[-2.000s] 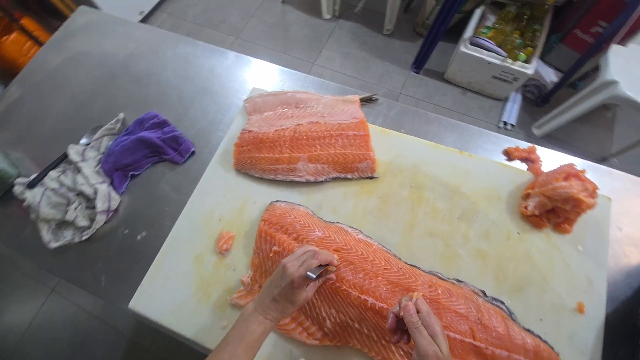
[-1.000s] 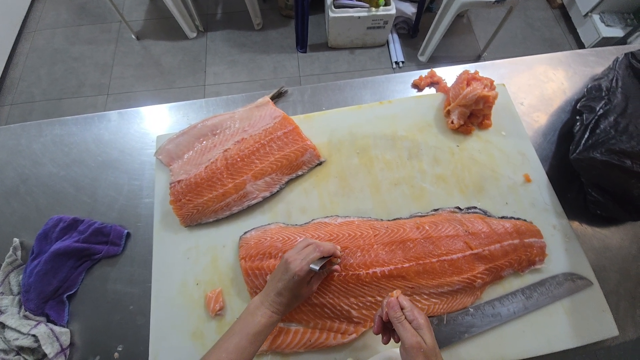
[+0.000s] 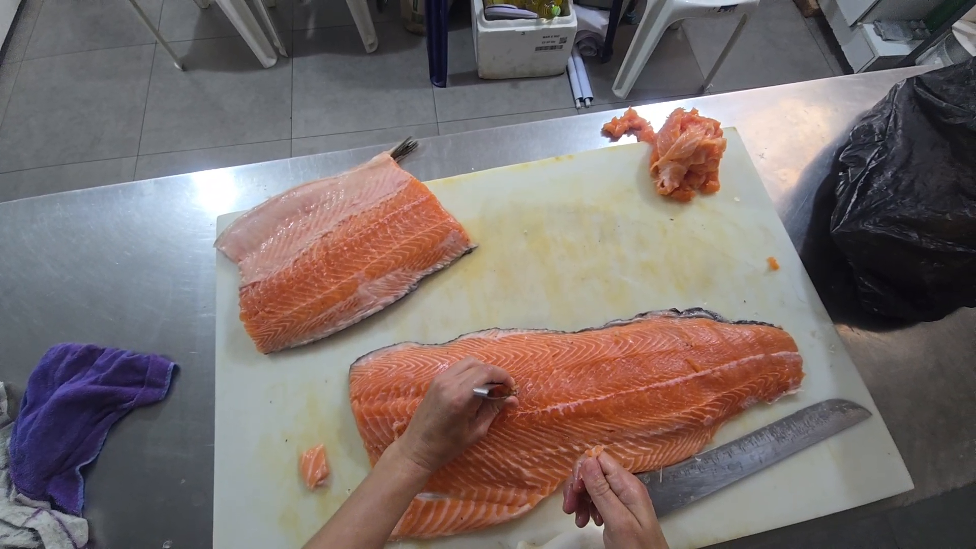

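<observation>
A long salmon fillet [image 3: 640, 366] lies skin down across the near part of a white cutting board [image 3: 564, 244]. My left hand [image 3: 457, 408] rests over its middle, closed on small metal tweezers [image 3: 494, 391] whose end is at the flesh. Just past the fillet's near edge is my right hand [image 3: 610, 492], its thumb and fingertips pinching a small orange bit of salmon [image 3: 594, 451]. A wide knife blade [image 3: 762, 450] lies beside that hand; its handle is hidden. Farther back lies a second salmon piece [image 3: 351, 252] with pale belly flesh.
Salmon trimmings [image 3: 686, 152] are heaped at the board's far right corner, and a small salmon chunk [image 3: 313, 467] lies near left. A black plastic bag [image 3: 915, 198] stands at the right on the steel table [image 3: 107, 267]. A purple cloth [image 3: 80, 412] lies at the left.
The view has swung clearly to the right, bringing the knife and the black bag into sight. Both hands stay at about the same places by the fillet, still holding what they held.
</observation>
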